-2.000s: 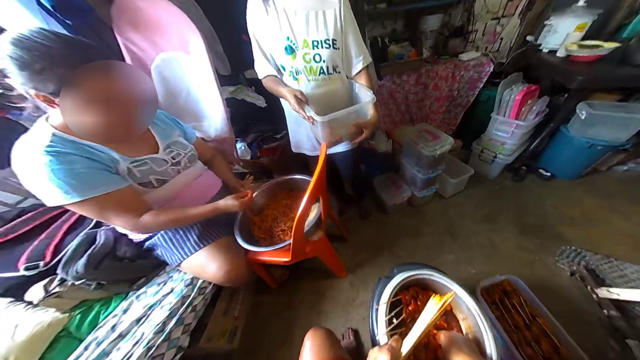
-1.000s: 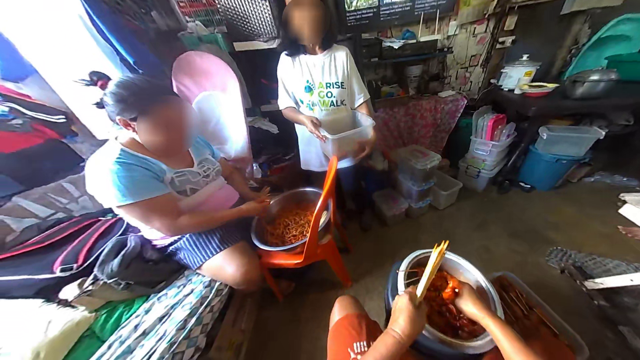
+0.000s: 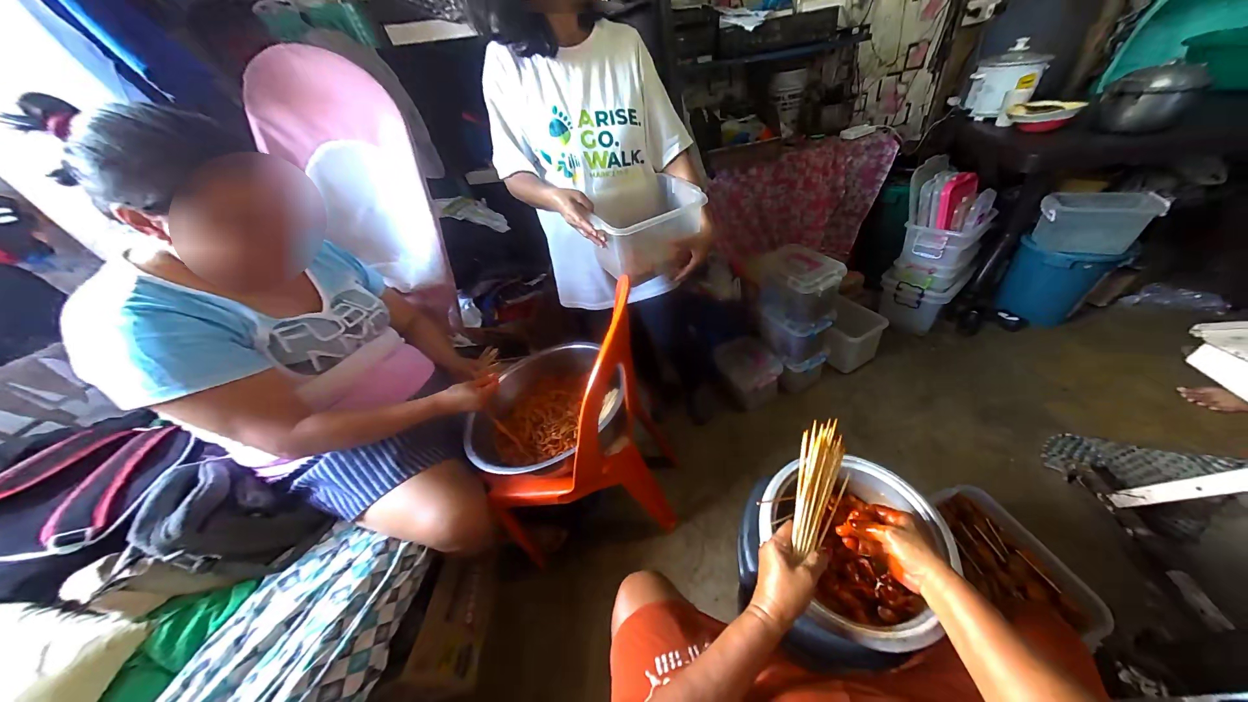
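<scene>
My left hand (image 3: 788, 570) grips a bundle of bamboo skewers (image 3: 817, 487), pointing upward over the left rim of a metal pot (image 3: 931, 497). Inside the pot is red-sauced meat (image 3: 863, 585), wet and glossy. My right hand (image 3: 892, 546) is at the meat on the pot's right side, its fingers bent and smeared with sauce; whether they pinch a piece I cannot tell. Just right of the pot, partly behind my right forearm, a clear plastic container (image 3: 1092, 604) holds skewered meat (image 3: 1004, 551).
On an orange plastic chair (image 3: 609, 390) rests a metal basin (image 3: 478, 439) of reddish strips, worked by a seated person (image 3: 244, 341). Another person (image 3: 595, 146) stands holding a clear plastic tub (image 3: 653, 229). Stacked plastic boxes (image 3: 799, 292) and a blue bin (image 3: 1063, 283) stand farther back.
My right hand has shifted within the pot, and the skewers in my left hand now point more steeply upward than in the earlier frames. The view has moved.
</scene>
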